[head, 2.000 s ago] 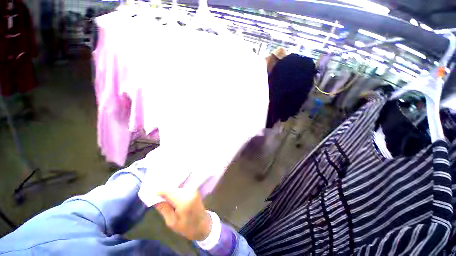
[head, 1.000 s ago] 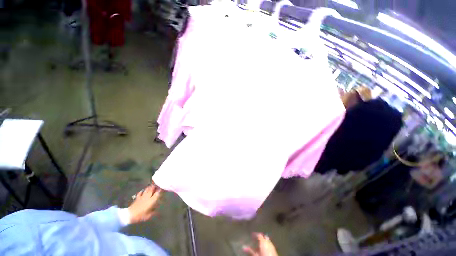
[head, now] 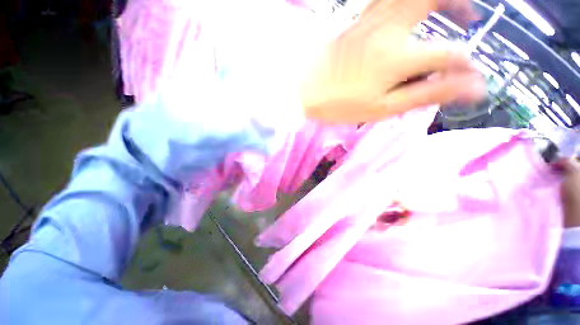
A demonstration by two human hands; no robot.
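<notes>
A pink top (head: 439, 247) is spread out at the lower right, with a small brown-red figure on its front. My left hand (head: 394, 70) is large and blurred at the upper middle, in front of the pink cloth, its fingers apart and pointing right. No hold shows in it. My right hand (head: 569, 190) is at the right edge, partly hidden and cut off, gripping the top's edge. More pink tops (head: 159, 51) hang at the upper left, whitened by glare, partly behind my left sleeve.
A thin metal rack bar (head: 245, 260) runs near the floor below the hanging tops. A white hanger-like piece (head: 486, 28) shows at the upper right, under strip lights. Dark rack feet (head: 19, 228) stand at the left edge.
My left hand has risen from the lower left to the upper middle. My right hand has moved to the right edge. A pink top is now spread at the lower right, its front figure showing.
</notes>
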